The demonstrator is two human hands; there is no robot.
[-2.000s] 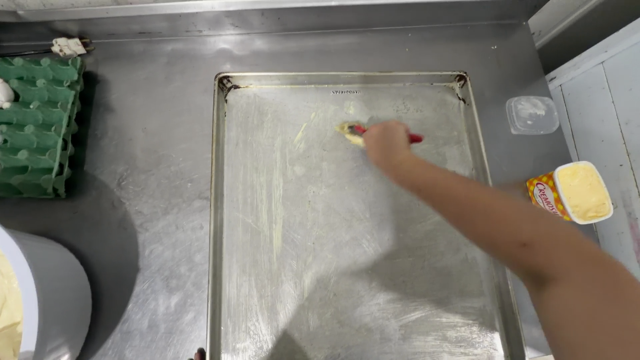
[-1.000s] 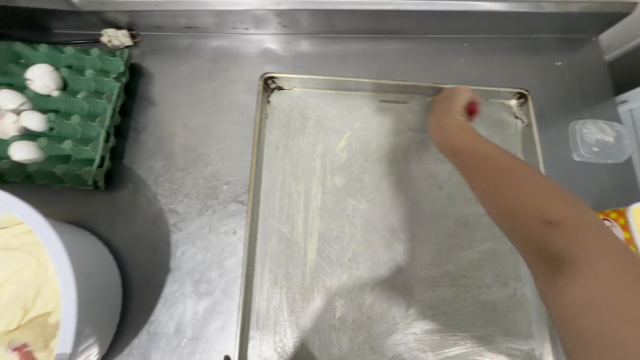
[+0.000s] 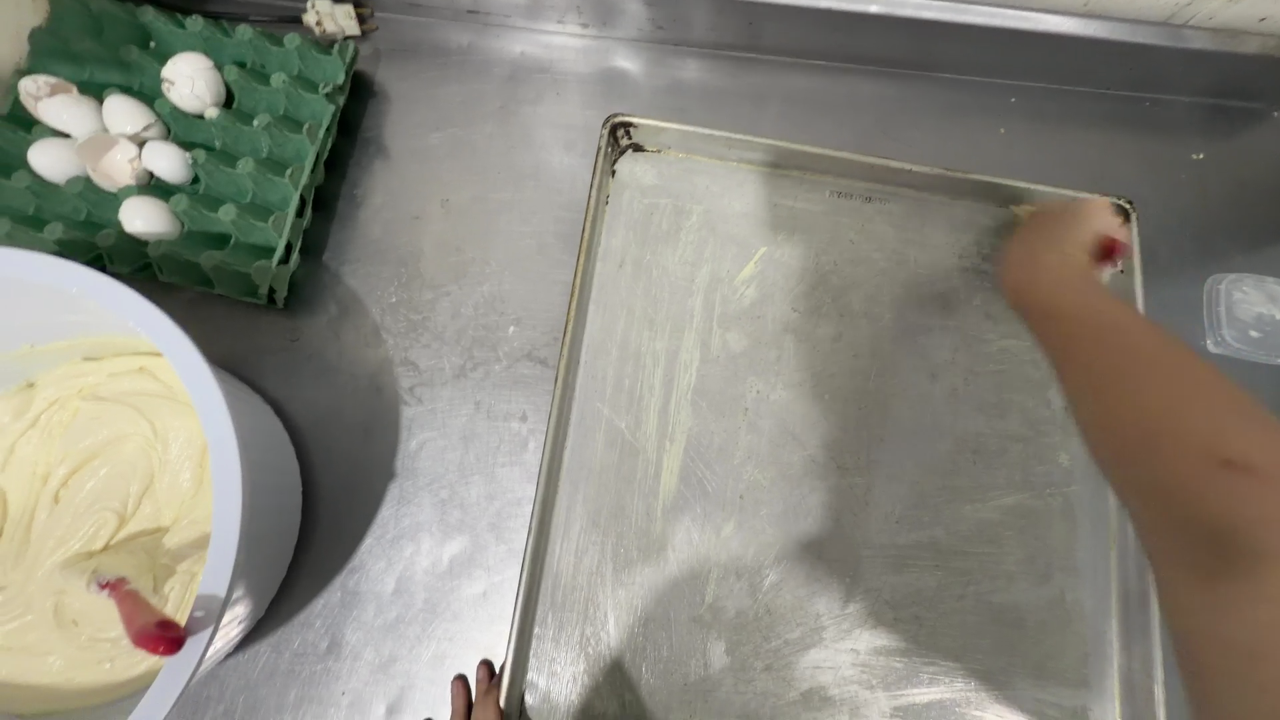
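Observation:
My right hand [image 3: 1060,245], blurred, is closed around a red-handled brush at the far right corner of a large metal baking tray [image 3: 800,400]; the brush's bristles are mostly hidden behind the hand. Pale yellow streaks of fat mark the tray's bottom, mostly on its left half. At the lower edge of the view, fingertips of my left hand [image 3: 476,692] touch the outer left side of the tray; the rest of that hand is out of view.
A white tub [image 3: 270,490] of pale yellow batter [image 3: 90,470] stands at left, with a red-ended utensil handle [image 3: 145,620] in it. Behind are white eggshells [image 3: 110,160] on a green egg tray [image 3: 250,190]. A clear plastic lid [image 3: 1245,315] lies at right on the steel counter [image 3: 450,200].
My right hand has moved with the brush from the upper middle of the baking tray to its far right corner. The view has shifted left, showing more of the tub and egg tray.

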